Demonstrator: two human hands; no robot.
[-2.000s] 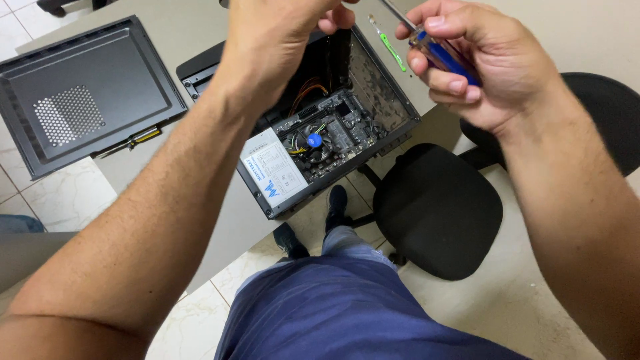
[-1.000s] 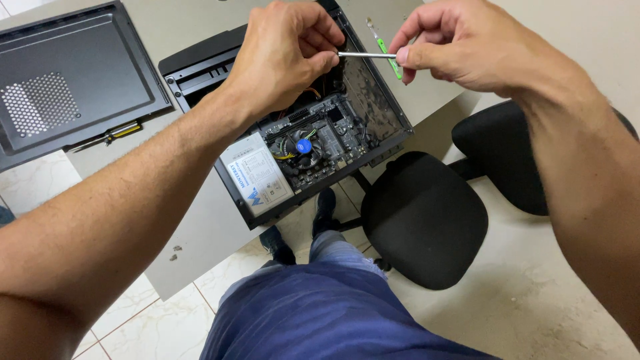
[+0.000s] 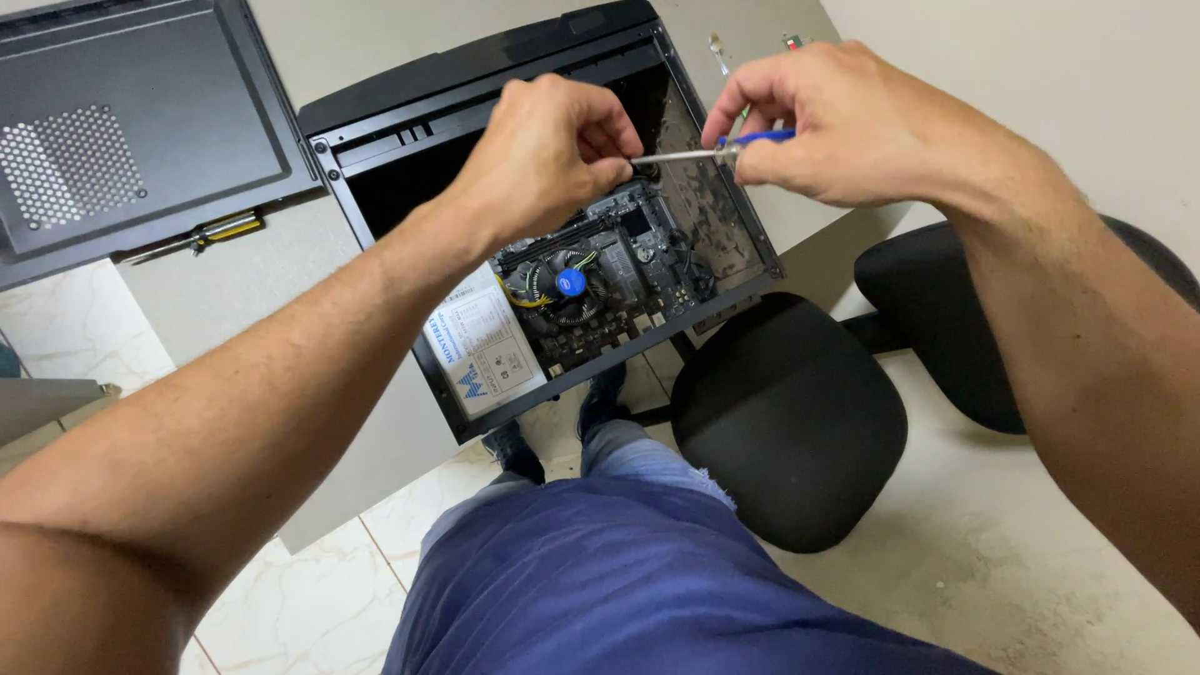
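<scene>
My right hand [image 3: 820, 127] grips a screwdriver [image 3: 680, 157] by its blue and clear handle, the metal shaft pointing left. At the tip of that shaft are the pinched fingertips of my left hand [image 3: 562, 155]; whether they hold the tip or some small part cannot be told. Both hands are above an uncovered black computer case [image 3: 600, 361] lying on the table. Inside it show a motherboard [image 3: 647, 262], a CPU cooler with a blue hub [image 3: 571, 282] and a power supply with a white label [image 3: 483, 342]. Dark patches mark the case's inner wall at right.
A black side panel with vent holes [image 3: 187, 122] lies at the left of the table [image 3: 309, 272], a yellow and black screwdriver [image 3: 225, 228] along its edge. Beyond the case are a slim tool [image 3: 719, 54], partly hidden, and a small red item. Black chairs [image 3: 787, 422] stand at right.
My hands have come down from the far edge of the case to over its interior, compared with two seconds ago. The screwdriver shaft now reaches my left fingertips. The view has shifted.
</scene>
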